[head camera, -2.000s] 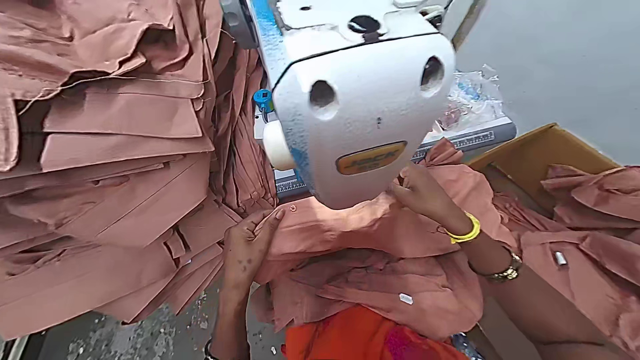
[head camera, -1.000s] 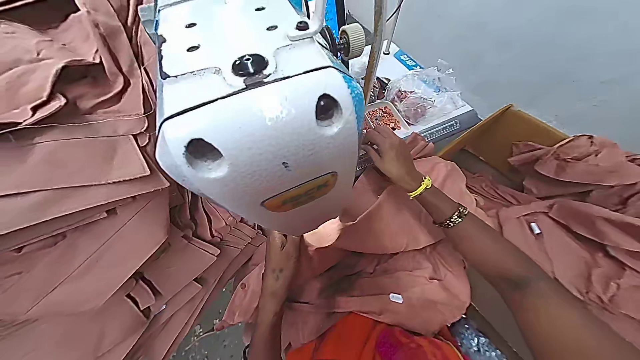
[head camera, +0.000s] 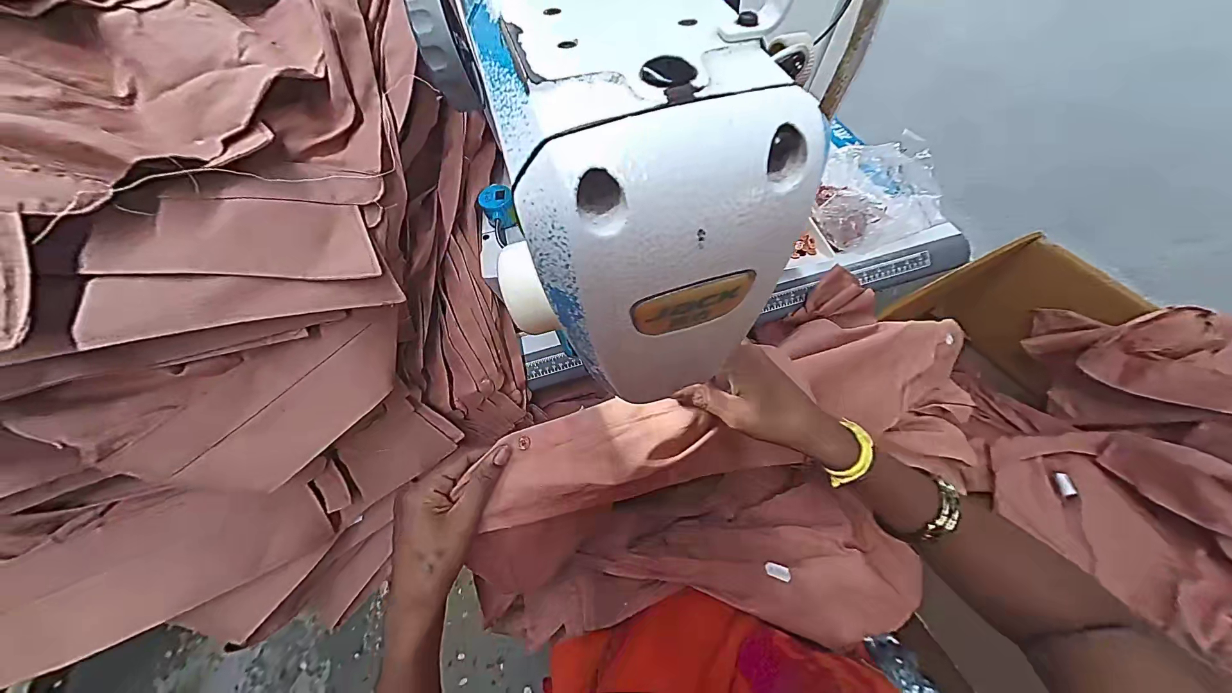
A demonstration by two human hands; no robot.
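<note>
A white Jack sewing machine head [head camera: 674, 221] fills the upper middle and hides its needle area. Under it lies a brownish-pink cloth garment piece [head camera: 597, 452], with a small button [head camera: 524, 443] on its edge. My left hand [head camera: 448, 510] pinches that edge between thumb and fingers, just left of the button. My right hand [head camera: 760, 399] grips the same cloth at the lower right of the machine head, fingertips partly hidden. More of the cloth hangs over my lap, bearing a small white tag [head camera: 778, 573].
Tall stacks of same-coloured cloth pieces [head camera: 221, 385] stand at the left. Behind the machine, a clear plastic bag [head camera: 876, 192] and small orange-red buttons [head camera: 805, 246] rest on the machine bed [head camera: 895, 265]. An open cardboard box [head camera: 1025, 289] and heaped garments [head camera: 1126, 452] are at the right.
A second ago my right hand was at the tray of small buttons beyond the machine; it has come back to the cloth. The view has shifted, bringing my left hand out from behind the machine head.
</note>
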